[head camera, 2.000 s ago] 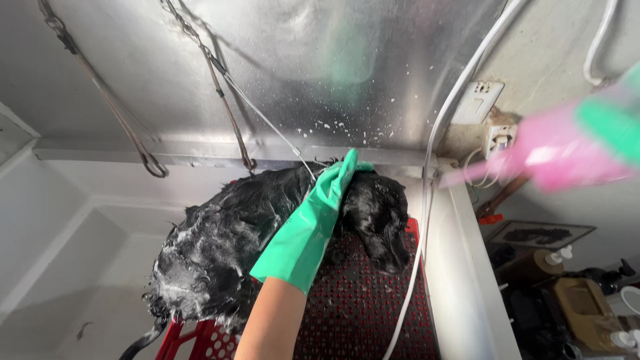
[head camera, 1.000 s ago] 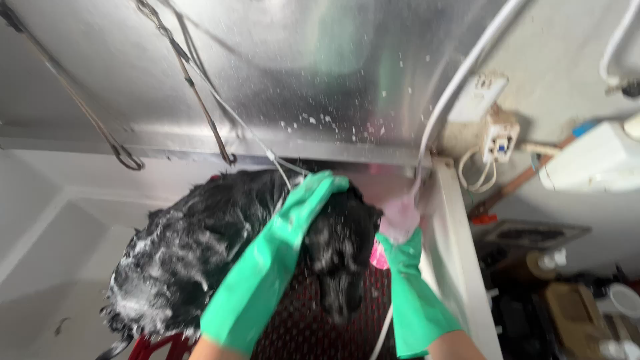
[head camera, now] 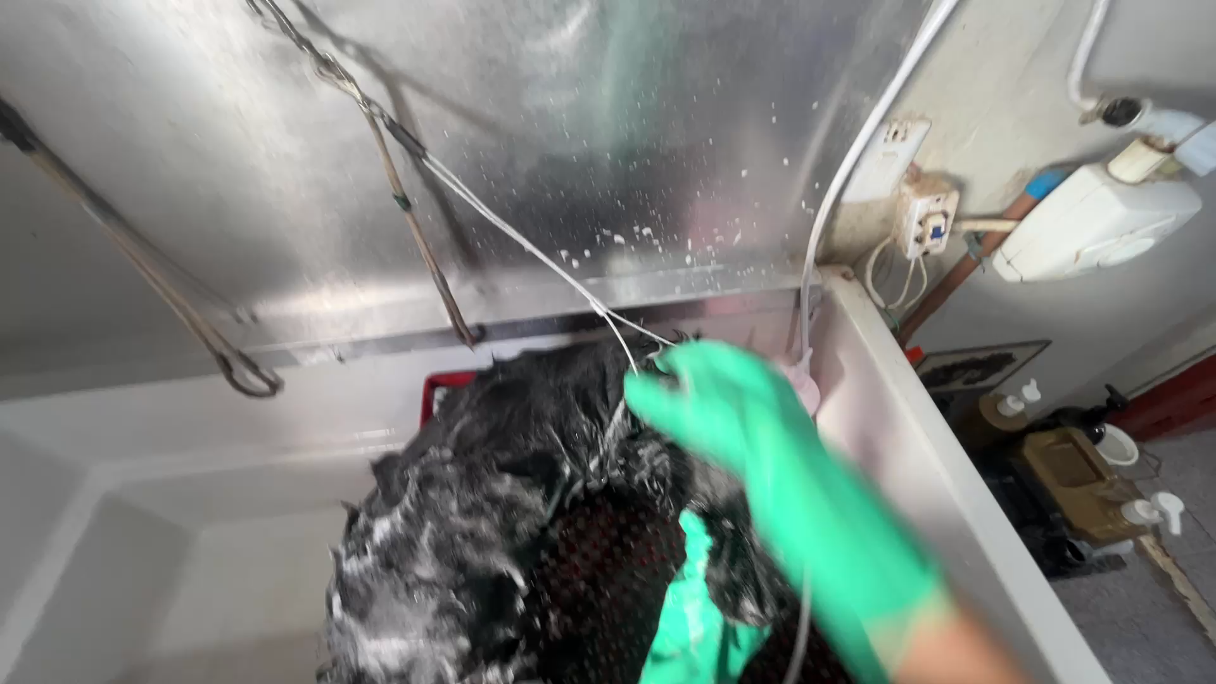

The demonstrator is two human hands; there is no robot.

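A wet black dog (head camera: 532, 408) with lather on its back and rump stands on a dark red perforated mat (head camera: 608, 560) in a white tub. A thin white cord loop runs to its neck. My right hand (head camera: 741, 408), in a green rubber glove and blurred, lies over the back of the dog's neck and head. My left hand (head camera: 703, 608), gloved alike, is low beside the dog's muzzle at the bottom; its fingers are partly hidden by the head. A pink bottle (head camera: 804, 385) is at the tub's right corner, partly behind my right hand.
The white tub's rim (head camera: 950, 475) runs down the right. Restraint loops (head camera: 427, 256) hang before a steel wall panel (head camera: 532, 123). A white hose (head camera: 845, 161) drops by the corner, near a wall socket (head camera: 926, 218). Brown pump bottles (head camera: 1083, 484) stand outside the tub.
The pink bottle has left my right hand and is at the tub's corner. My right hand has moved onto the dog's neck, and my left has moved from there down beside the muzzle.
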